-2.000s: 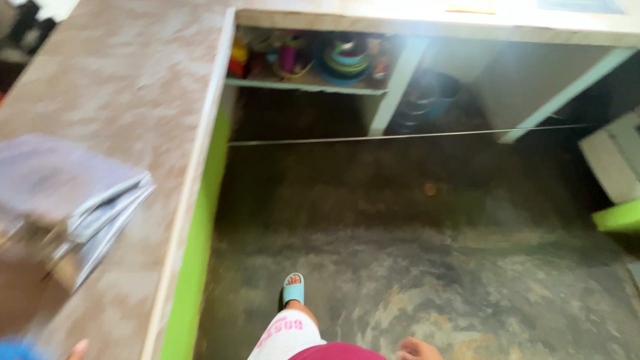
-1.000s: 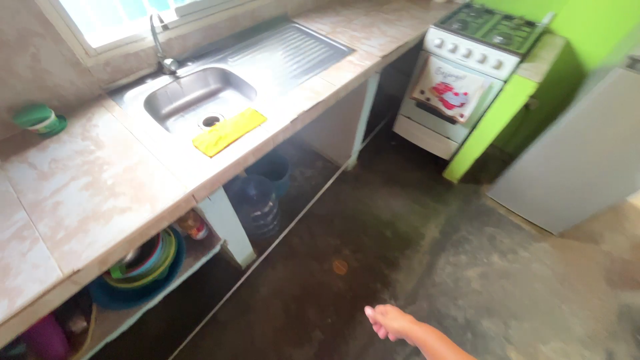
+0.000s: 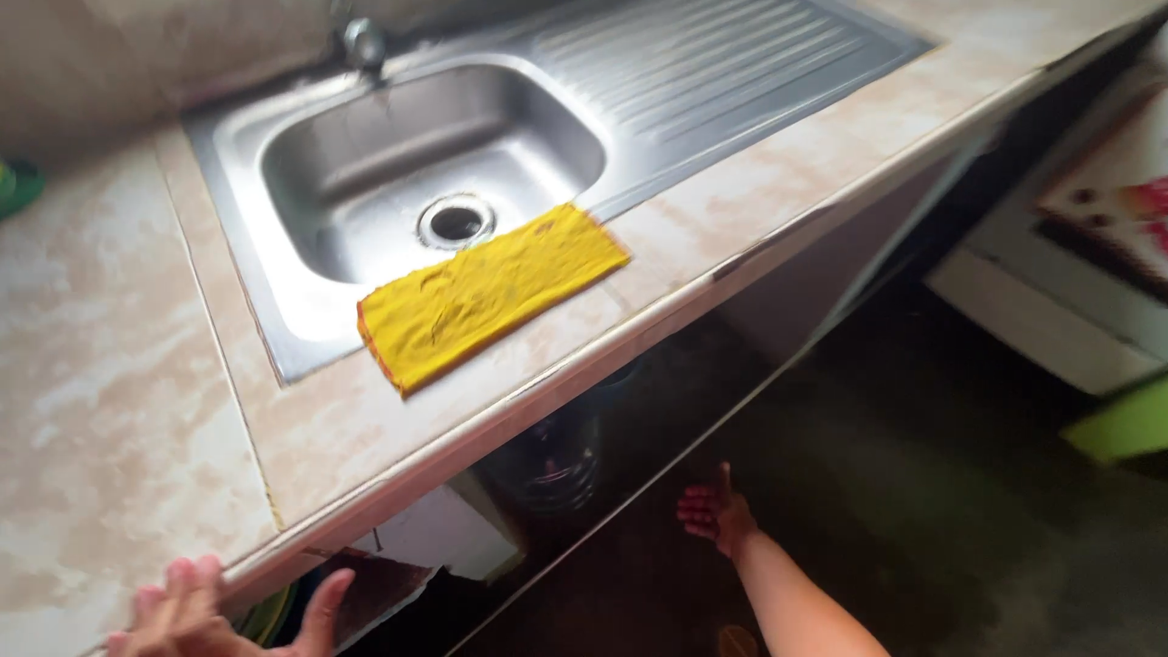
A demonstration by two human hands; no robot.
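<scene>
My left hand (image 3: 219, 616) is at the bottom left, fingers spread by the front edge of the tiled counter (image 3: 109, 383), holding nothing. Whether its fingertips touch the edge I cannot tell. Out over the floor, in front of the counter, my right hand (image 3: 716, 511) hangs with its thumb raised and nothing in it. A folded yellow cloth (image 3: 493, 297) lies over the front rim of the stainless steel sink (image 3: 319, 219), partly on the tiles. The sink's drain (image 3: 456, 222) shows behind the cloth.
A faucet (image 3: 365, 46) rises behind the basin, and a ribbed drainboard (image 3: 730, 73) adjoins it. Under the counter is a large clear plastic bottle (image 3: 552, 465). A white stove (image 3: 1040, 310) stands at the right. Something green (image 3: 18, 187) sits at the far left.
The view has moved in close to the sink. My left hand has come into view at the counter edge; one second ago only my right hand showed.
</scene>
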